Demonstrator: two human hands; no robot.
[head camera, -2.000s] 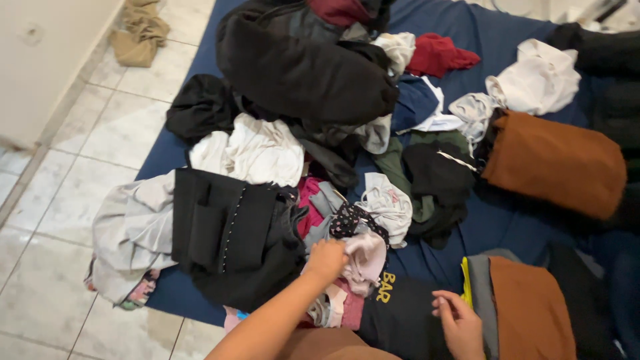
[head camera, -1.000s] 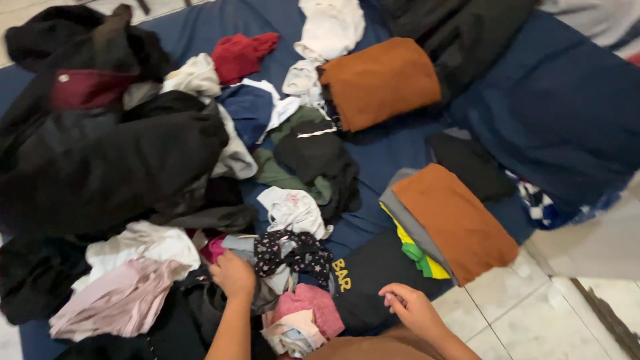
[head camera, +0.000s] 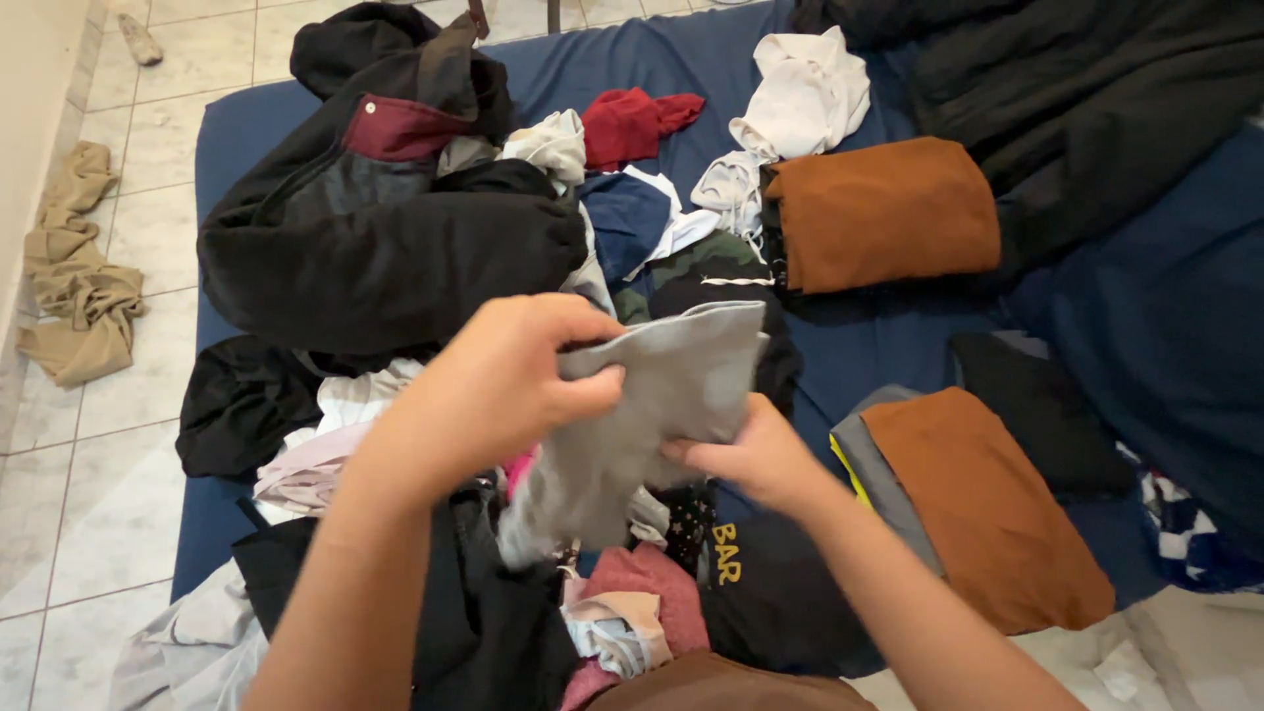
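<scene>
A grey cloth garment (head camera: 642, 425) is held up between both hands, over the pile. My left hand (head camera: 504, 385) grips its upper left edge between thumb and fingers. My right hand (head camera: 755, 459) pinches its lower right side, thumb in front. Beneath it lie a black star-print cloth (head camera: 688, 523), a pink garment (head camera: 657, 583) and a dark folded garment with yellow lettering (head camera: 780, 602). A pale pink garment (head camera: 311, 469) and a black garment (head camera: 494, 602) are near my left forearm. To the right of my right hand is a folded brown garment (head camera: 987, 504) on grey and yellow ones.
A dark blue sheet (head camera: 839, 355) lies under the clothes. A thick black garment (head camera: 395, 257) is at the upper left, a brown folded cloth (head camera: 889, 217) at the upper right. Red (head camera: 632, 126) and white (head camera: 805, 94) garments lie farther back. Beige cloth (head camera: 84, 276) is on the tiled floor.
The grey garment is now lifted in both hands; a second ago my left hand was down in the pile. The pale pink garment was in my left hand two seconds ago and now lies to the left.
</scene>
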